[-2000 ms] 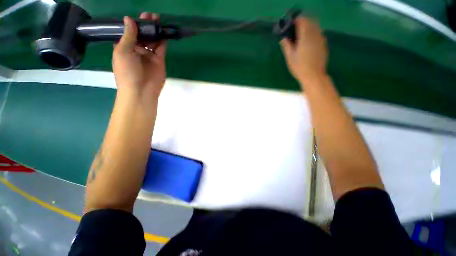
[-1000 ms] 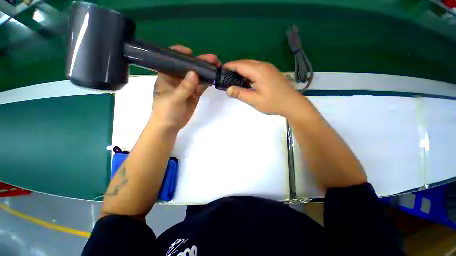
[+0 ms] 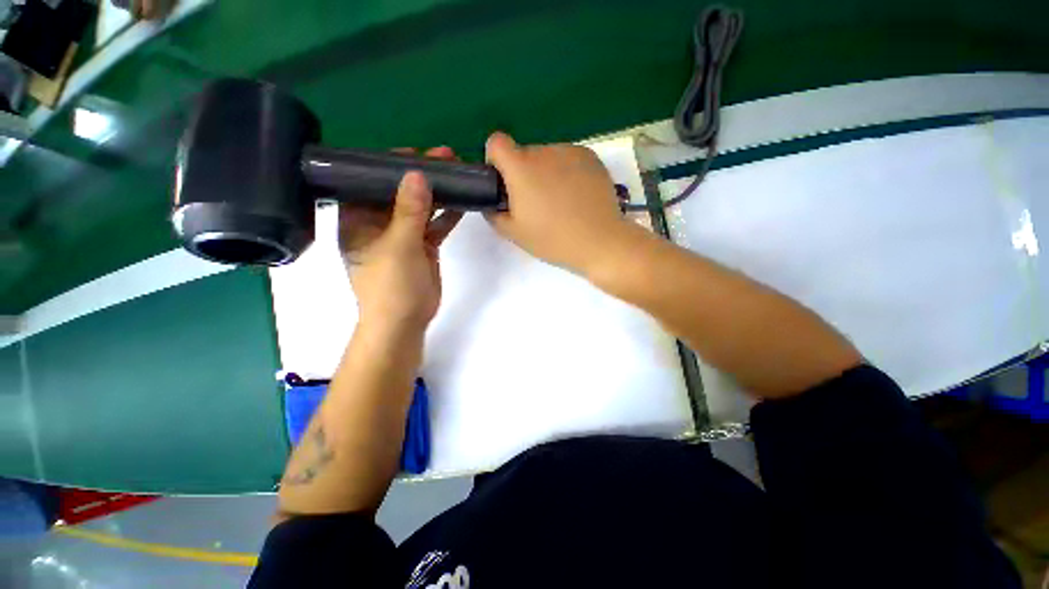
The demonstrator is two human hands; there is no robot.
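The dark grey hair dryer [image 3: 247, 155] is held level above the white mat, its wide barrel at the left with a silvery rim round the opening. My left hand [image 3: 400, 236] grips the middle of the handle [image 3: 368, 175], thumb on the near side. My right hand [image 3: 558, 201] is closed round the handle's right end and hides it. The power cord [image 3: 706, 75] comes out to the right of my right hand and runs to a folded bundle on the conveyor belt's near edge.
The white mat [image 3: 541, 345] lies below my hands, with a blue pouch [image 3: 416, 428] partly under my left forearm. A second white mat [image 3: 828, 265] lies to the right. The green conveyor belt [image 3: 460, 58] runs beyond. Dark items and part of a hand show at the upper left.
Since one second ago the dryer has turned so its barrel opening shows, and my right hand covers the handle end. Two seconds ago my right hand was stretched far out along the cord.
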